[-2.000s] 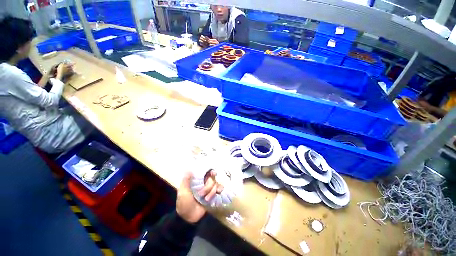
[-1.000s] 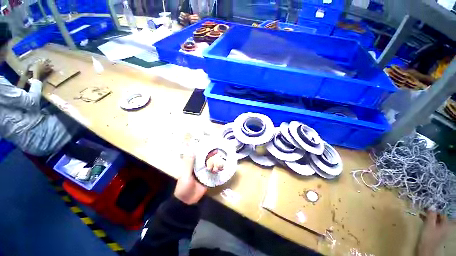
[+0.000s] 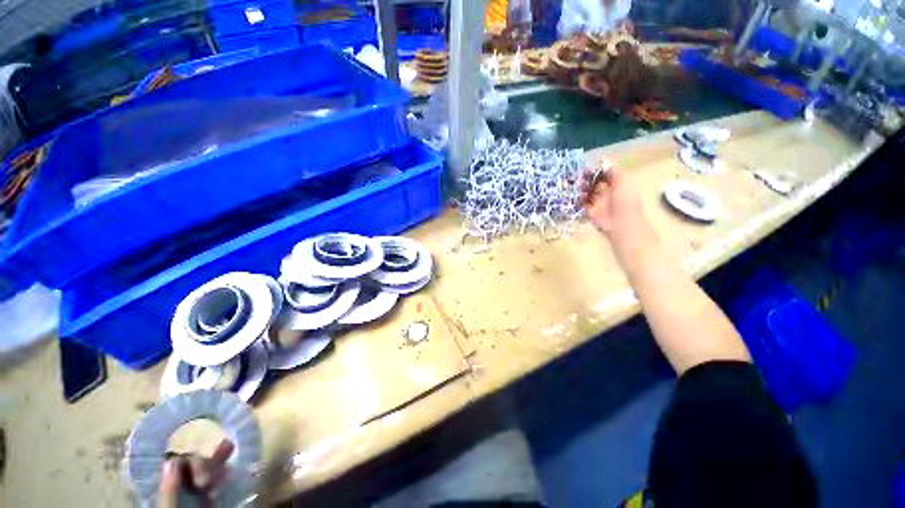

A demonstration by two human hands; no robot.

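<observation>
My left hand (image 3: 193,478), blurred and cut off by the bottom edge, holds a grey-white flanged ring (image 3: 149,442), with fingers showing through its centre hole. My right hand (image 3: 607,203) is at the right side of the pale grey cord pile (image 3: 521,189). Its fingertips are blurred at the pile; whether they grip a cord cannot be told. Overlapping rings with dark collars (image 3: 332,255) lie between my left hand and the pile. A small whitish round spot (image 3: 417,331) lies on the cardboard sheet (image 3: 392,372).
Stacked blue bins (image 3: 268,218) stand behind the rings. A smartphone (image 3: 82,367) lies beside them. A grey post (image 3: 464,89) rises behind the cord pile. More rings (image 3: 690,200) lie on the bench at right. Brown-orange rings (image 3: 595,62) and a person's torso are at the back. A blue stool or bin (image 3: 794,342) is below right.
The view has swung right. My right hand, out of view at first, has come in and moved to the cord pile's right side. My left hand still holds the ring, now at the lower left.
</observation>
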